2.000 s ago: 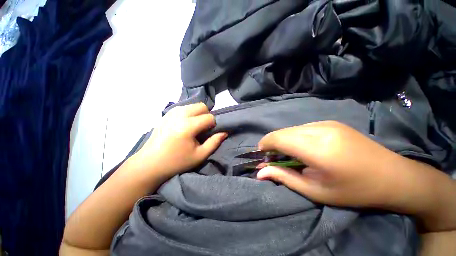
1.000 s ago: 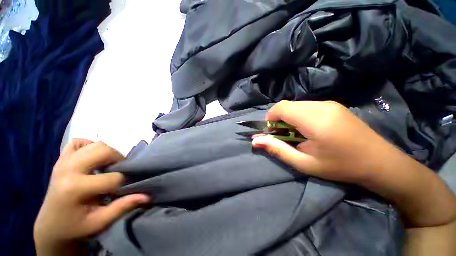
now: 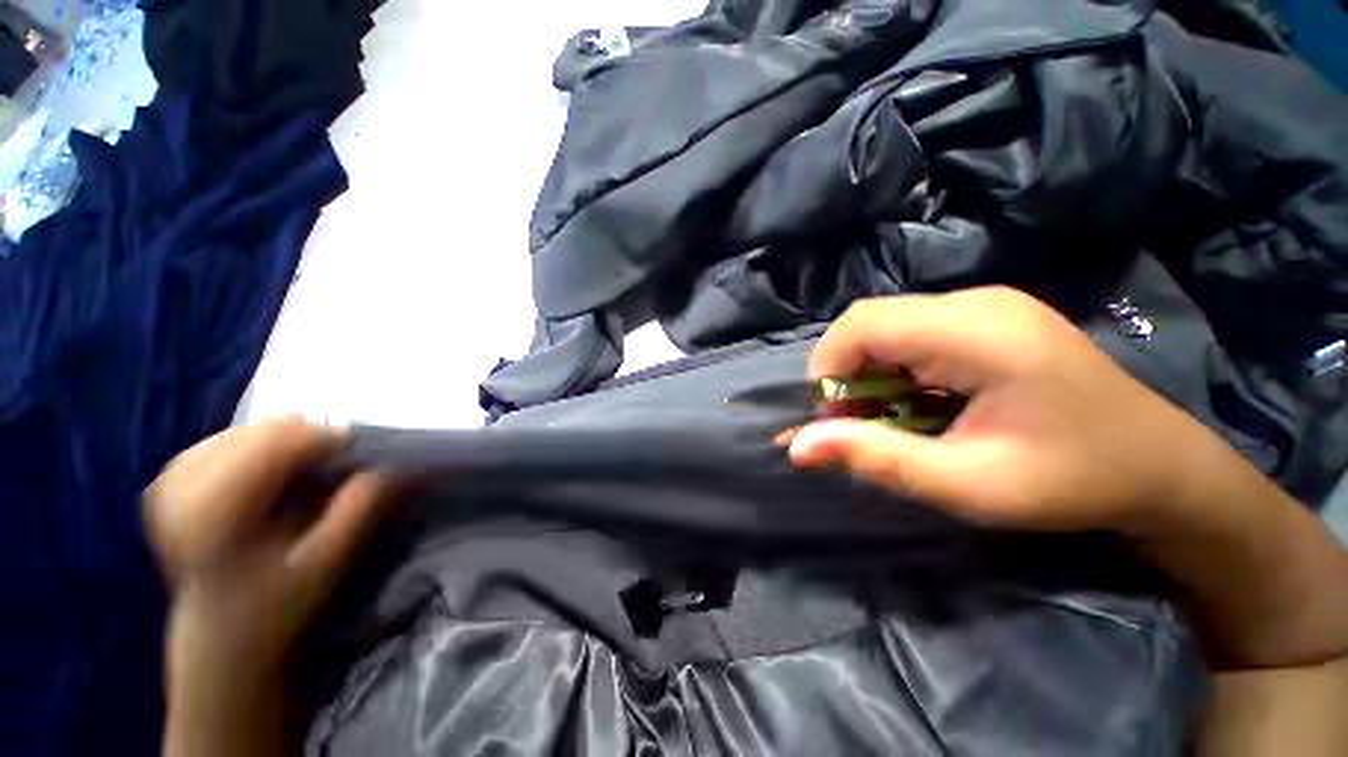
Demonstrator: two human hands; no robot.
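Observation:
A grey garment [image 3: 562, 592] lies nearest my body, its shiny lining [image 3: 518, 683] wrinkled at the bottom of the view. A small black label [image 3: 677, 601] with a pale mark shows on the matte band above the lining. My left hand [image 3: 274, 510], blurred, grips the garment's edge at the left and holds a fold stretched across. My right hand [image 3: 1020, 422] holds green-handled thread snips [image 3: 872, 399] over the fold. The handle is mostly inside the fingers and the dark blades are hard to make out against the cloth.
A heap of crumpled grey garments [image 3: 769, 163] lies beyond the worked piece. Dark navy cloth [image 3: 133, 326] is at the left, with clear plastic [image 3: 82, 111] at the upper left. The white tabletop [image 3: 429, 192] shows between them. Small shiny bits [image 3: 1131, 318] lie on the cloth at right.
My left hand has moved left from the middle and now lifts the edge in a blurred pull. The lining and black label have come into view. My right hand has moved slightly right since one second ago.

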